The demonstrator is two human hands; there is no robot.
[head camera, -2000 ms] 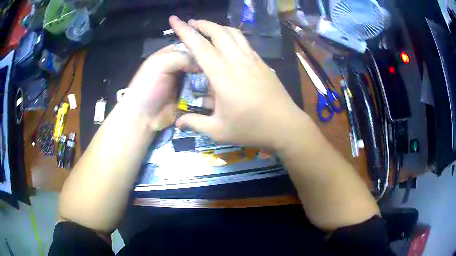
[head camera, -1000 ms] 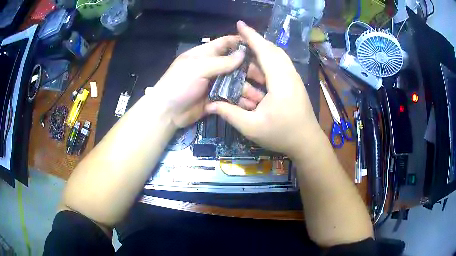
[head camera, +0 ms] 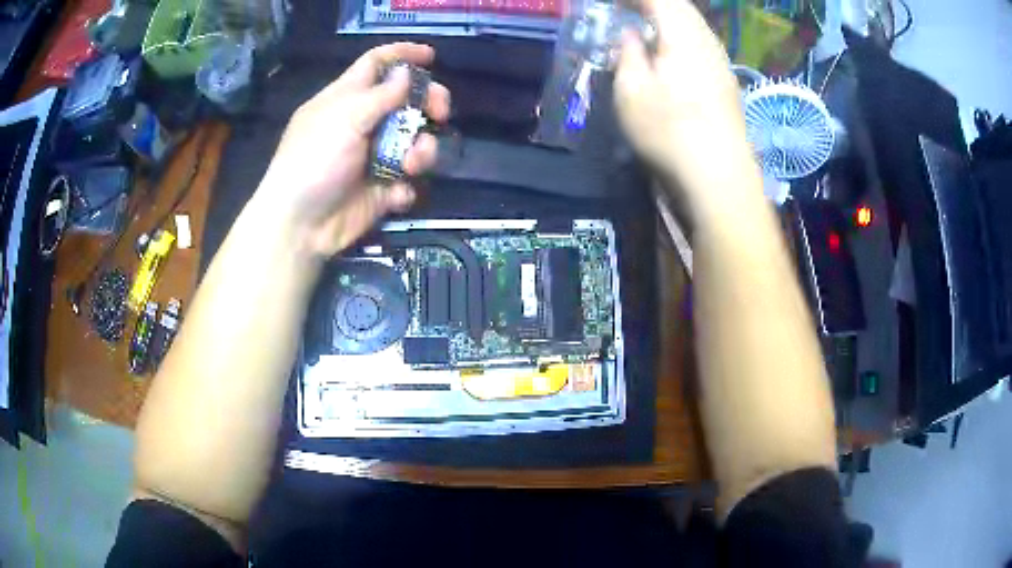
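Observation:
My left hand holds a small bunch of memory or SSD sticks between thumb and fingers, above the laptop's top left edge. My right hand is at the upper right, its fingertips on a clear plastic bag with a blue mark; whether they grip it is blurred. The opened laptop base lies on the black mat, with its green board, black fan, dark bent heatsink pipe and orange-yellow ribbon cable uncovered.
A yellow-handled tool and a dark heap lie at the left. A white desk fan stands at the right, near a black unit with red lights. My right forearm covers most of the scissors.
My hands have parted. My left hand has moved left with the sticks, my right hand up and right to the plastic bag. The laptop base is now uncovered.

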